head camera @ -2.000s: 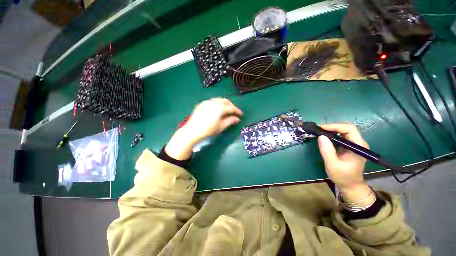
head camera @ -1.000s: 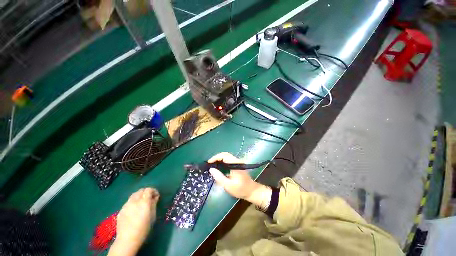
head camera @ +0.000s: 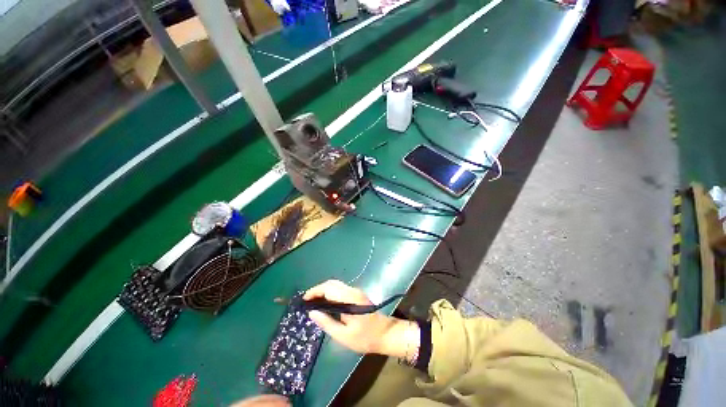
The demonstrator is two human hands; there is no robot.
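A black PCB panel (head camera: 291, 350) with silvery parts lies on the green benchtop (head camera: 231, 354). My right hand (head camera: 350, 322) holds the black soldering iron (head camera: 338, 307) above the panel's far end, its tip pointing left. My left hand (head camera: 264, 401) is cut off by the bottom edge, at the panel's near end; its fingers cannot be made out. A loose heap of red lead wires (head camera: 175, 391) lies left of the panel.
Behind are a second panel stack (head camera: 150, 304), a round-grilled fan (head camera: 216, 280), cardboard with dark residue (head camera: 294, 229) and the soldering station (head camera: 325, 167). Farther right are a smartphone (head camera: 439, 168), white bottle (head camera: 400, 107), black-and-yellow tool (head camera: 434, 79) and cords. A red stool (head camera: 613, 86) stands on the floor.
The view has swung right, bringing in the phone, bottle and stool. My left hand has dropped to the bottom edge. My right hand still holds the iron over the panel.
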